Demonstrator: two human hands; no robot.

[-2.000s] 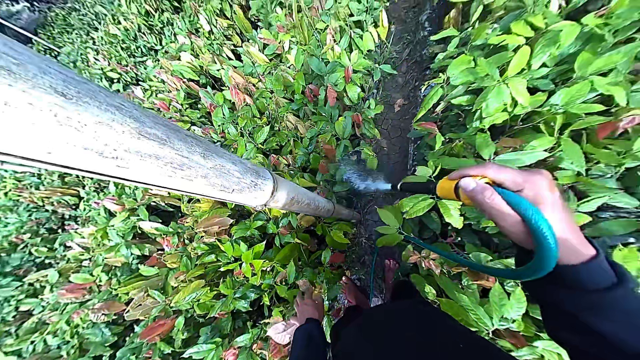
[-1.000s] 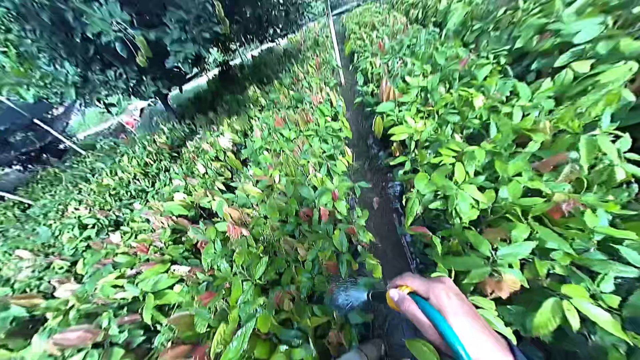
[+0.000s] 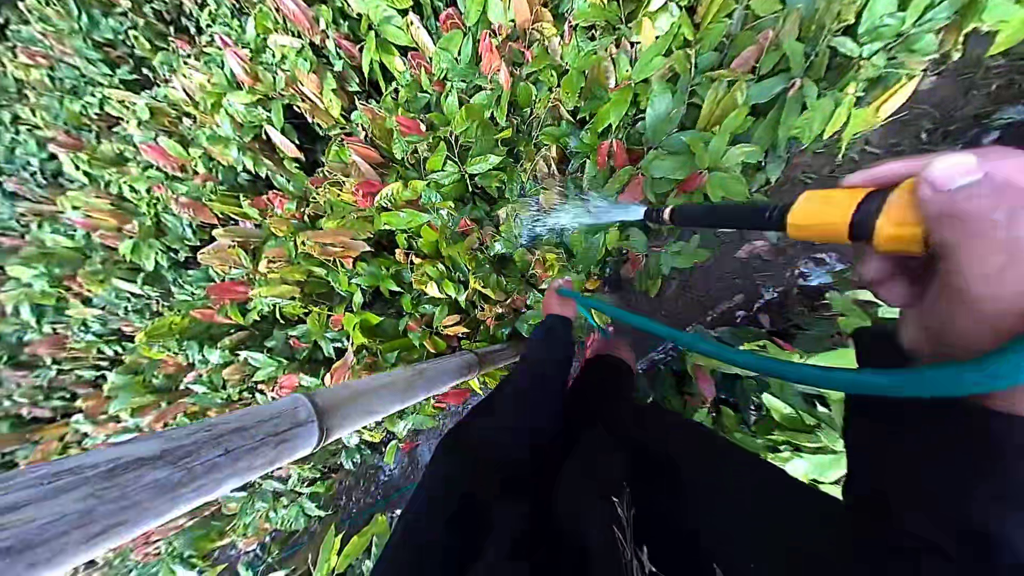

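My right hand (image 3: 960,240) grips a yellow and black hose nozzle (image 3: 824,216) at the right. Water (image 3: 580,214) sprays leftward from its tip onto leafy seedlings (image 3: 448,184) with green and reddish leaves. From the right hand a green hose (image 3: 720,356) curves down and left to my left hand (image 3: 560,299), which is closed on it low near the plants. Both arms wear dark sleeves.
A bamboo pole (image 3: 312,416) slants up from the lower left corner, close to the left forearm. A narrow wet soil path (image 3: 720,280) runs between the plant beds. My feet, partly hidden, stand near the lower middle.
The view has turned down from the long path to the plants beside me. My left hand, out of sight one second ago, now shows on the hose. Water keeps spraying.
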